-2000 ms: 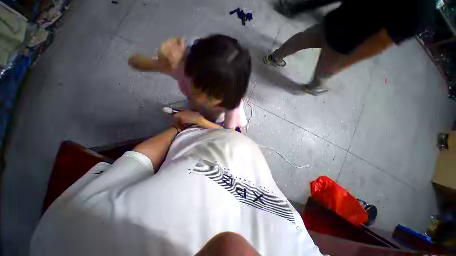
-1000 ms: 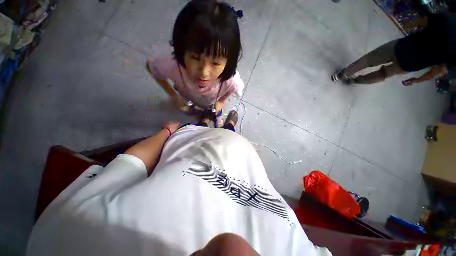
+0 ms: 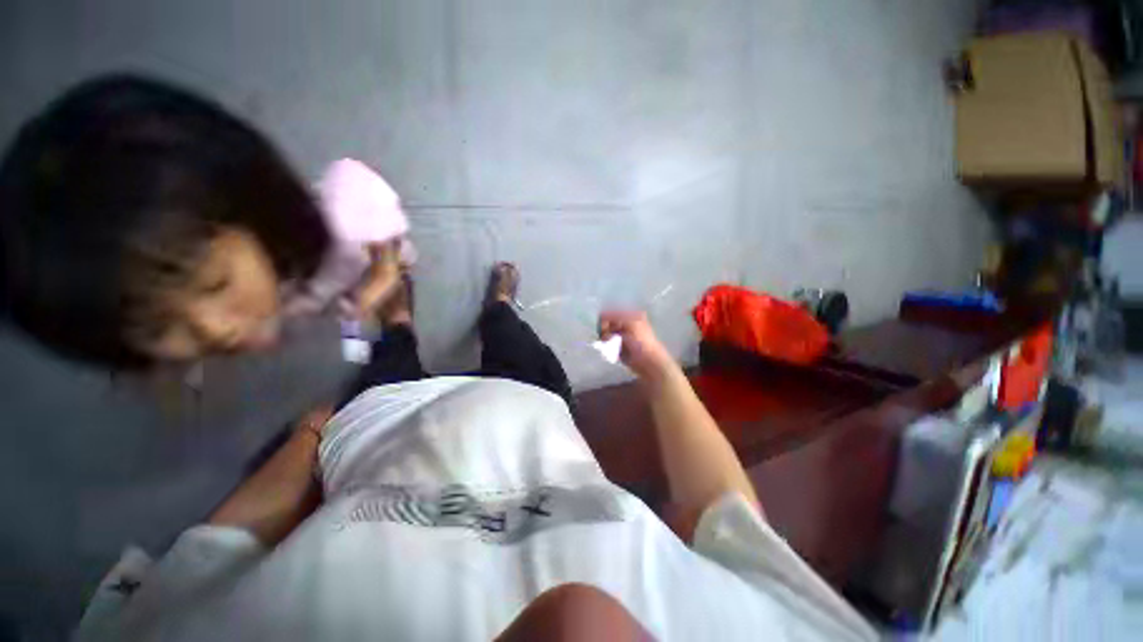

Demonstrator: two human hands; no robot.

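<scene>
My right hand (image 3: 631, 336) is held out over the floor, right of my legs. Its fingers are closed on a small white piece (image 3: 609, 349), which hangs at the fingertips and is blurred. My left hand (image 3: 323, 424) is at my left hip, beside my white shirt. It is mostly hidden and blurred, so its fingers cannot be made out.
A child (image 3: 151, 226) stands close at the left. A red plastic bag (image 3: 765, 326) lies by the dark red desk (image 3: 802, 483) at the right. A cardboard box (image 3: 1022, 113) is at the upper right. A cluttered table (image 3: 1072, 533) is at the lower right.
The view has turned to the right. My right hand has come into view with the white piece. The child is nearer and further left. The other person has left the picture.
</scene>
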